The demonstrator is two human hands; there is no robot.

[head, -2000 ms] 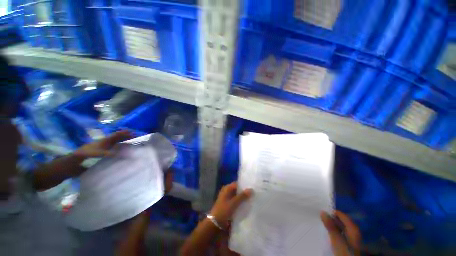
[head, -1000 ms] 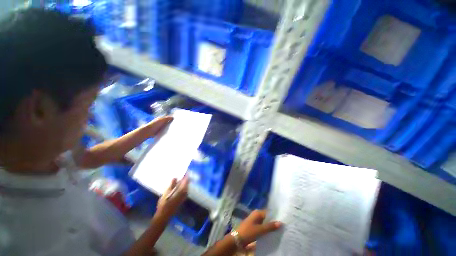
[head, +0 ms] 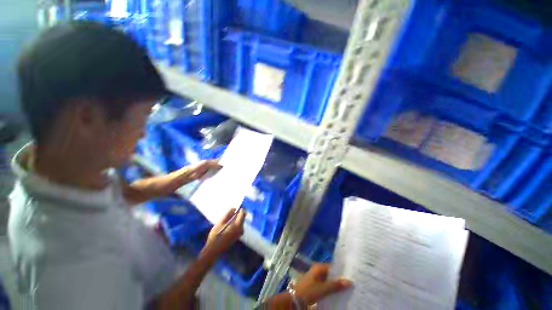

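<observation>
White list sheets point(head: 402, 260), with faint printed rows and edges that overlap slightly, are held upright at the lower right. Their lower part is cut off by the picture's bottom edge. My left hand point(head: 319, 286) grips their left edge, thumb on the front; the fingers behind are hidden. A bracelet shows at the wrist. My right hand is not in view.
A person point(head: 78, 230) stands at the left holding another white sheet point(head: 235, 175) and a pen. A slotted rack upright point(head: 330, 142) leans across the middle. Blue bins point(head: 290, 79) with white labels rest on shelf beams point(head: 423, 194). Bagged parts point(head: 221, 133) lie in lower bins.
The view has swung left, bringing the neighbour's head and torso into view. My sheets sit further right and lower. My right hand, at their right edge two seconds ago, has left the picture.
</observation>
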